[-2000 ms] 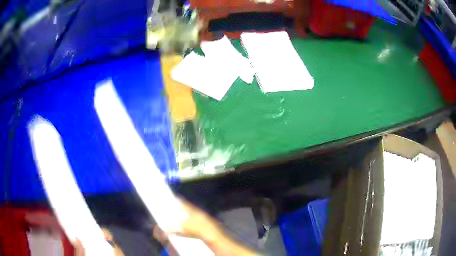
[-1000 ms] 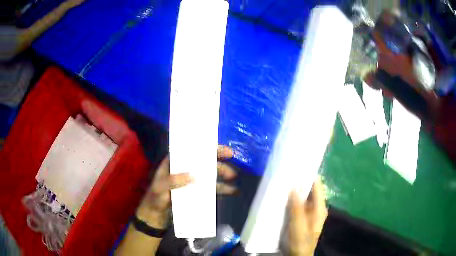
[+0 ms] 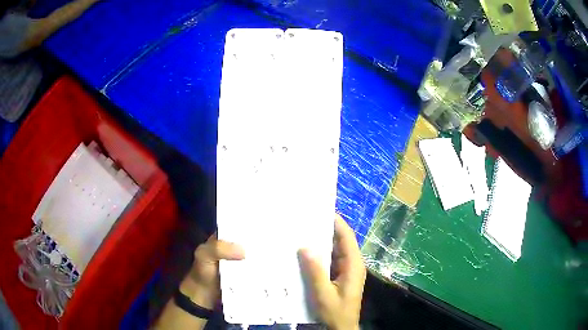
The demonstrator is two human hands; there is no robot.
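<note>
Two long white power strips (image 3: pixel 251 187) are held side by side, long edges touching, over the blue bench edge. Small dark dots show at their corners and middles. My left hand (image 3: pixel 209 264) grips the left strip near its lower end, thumb on the face. My right hand (image 3: pixel 335 277) grips the right strip (image 3: pixel 313 116) near its lower end, thumb on the face. Short bits of cord show at the bottom edge of the picture; the rest is cut off.
A red tote (image 3: pixel 145 238) at left holds stacked strips and coiled cords (image 3: pixel 45 277). Blue bench sheeting (image 3: pixel 167 90) lies behind. On the green mat (image 3: pixel 445 251) are a spiral notebook (image 3: pixel 507 209), white pad (image 3: pixel 445 173) and white glove (image 3: pixel 475 171). Another person's arm (image 3: pixel 58 19) is at upper left.
The two strips were apart and the right one tilted; now they are upright in view and pressed together. My right hand has moved left, and the view has shifted slightly.
</note>
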